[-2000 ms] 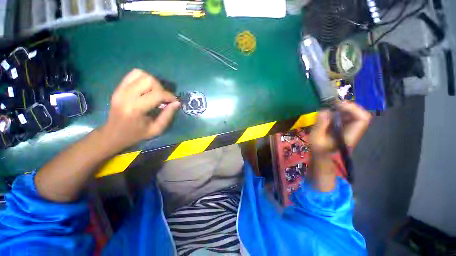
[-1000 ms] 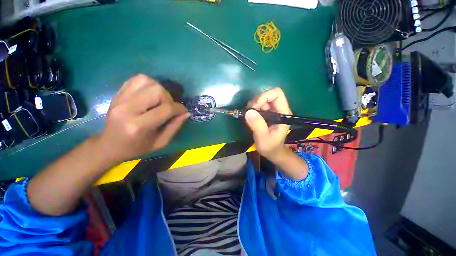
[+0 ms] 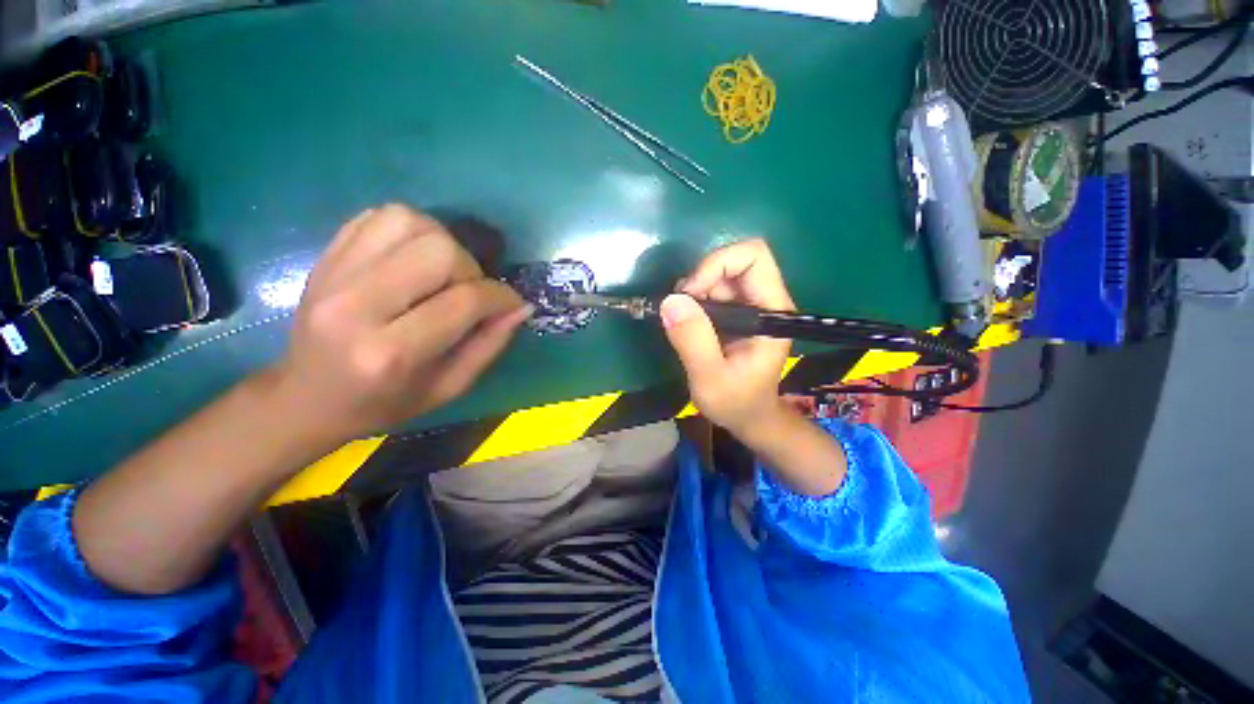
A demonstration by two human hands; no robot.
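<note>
The round circuit board unit (image 3: pixel 561 294) lies on the green mat in front of me, black and silver. My right hand (image 3: pixel 739 330) holds the black soldering iron (image 3: pixel 750 322) level, its metal tip pointing left at the board; whether it touches is too small to tell. My left hand (image 3: pixel 399 314) is at the board's left edge, thumb and fingertips pinched together. A thin pale line, perhaps solder wire (image 3: pixel 151 365), runs from the left towards this hand. What the fingertips pinch is too small to make out.
Tweezers (image 3: pixel 612 124) and yellow rubber bands (image 3: pixel 740 99) lie behind the board. Black housings (image 3: pixel 149 286) with wire loops are piled left. A grey cylindrical tool (image 3: pixel 949 206), a reel (image 3: pixel 1029 182), a fan (image 3: pixel 1025 55) and a blue box (image 3: pixel 1080 261) stand right. A red bin (image 3: pixel 949 447) is below the edge.
Since two seconds ago, my right hand has brought the iron from the right side to the board. Over the last second both hands have barely moved. The view has also shifted.
</note>
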